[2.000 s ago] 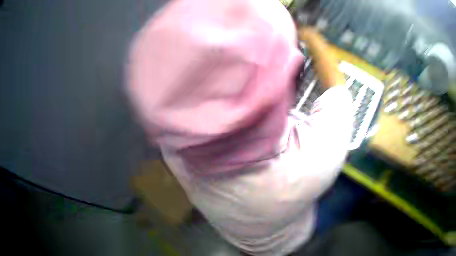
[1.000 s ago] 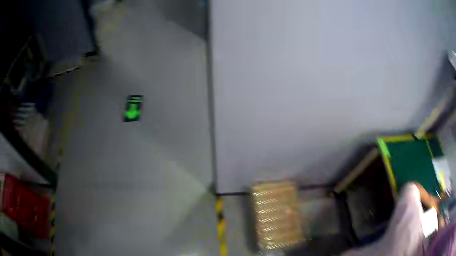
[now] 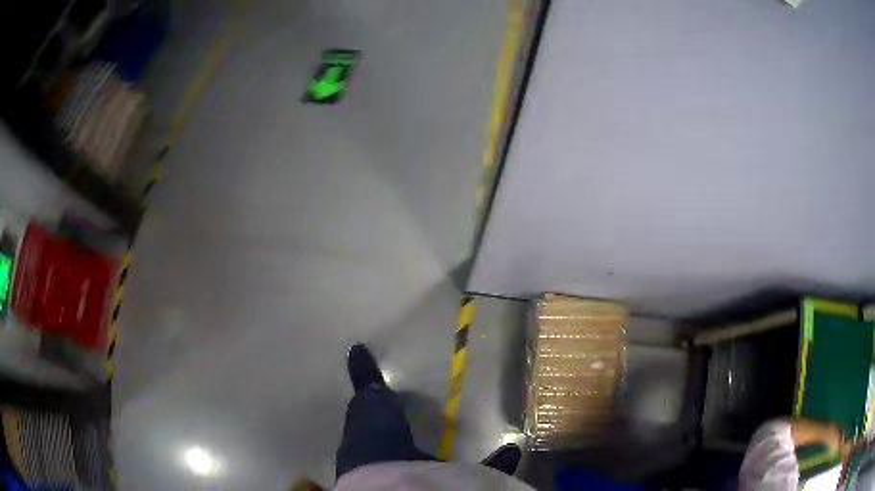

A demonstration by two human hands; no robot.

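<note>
A small brownish patch that looks like my left hand (image 3: 305,485) shows at the bottom edge, left of my pale pink clothing (image 3: 432,476). It is almost wholly cut off, so its fingers and anything in it are hidden. My right hand is not in view. Nearest in front of me on the right, a brown ribbed bundle in clear film (image 3: 578,372) stands on the grey floor, beside my shoe (image 3: 504,458). My other dark shoe (image 3: 363,366) is on the aisle floor.
Another person's hand (image 3: 815,435) and pale sleeve (image 3: 770,456) are at the green-matted bench (image 3: 837,374). A grey partition (image 3: 672,144) stands ahead right. Striped tape (image 3: 461,355) and a green arrow sign (image 3: 332,77) mark the floor. A red box (image 3: 65,288) is left.
The view has swung from the pink-capped person at the bench to the aisle. Since the last earlier frame, my legs have come into view and the bundle appears higher in the picture.
</note>
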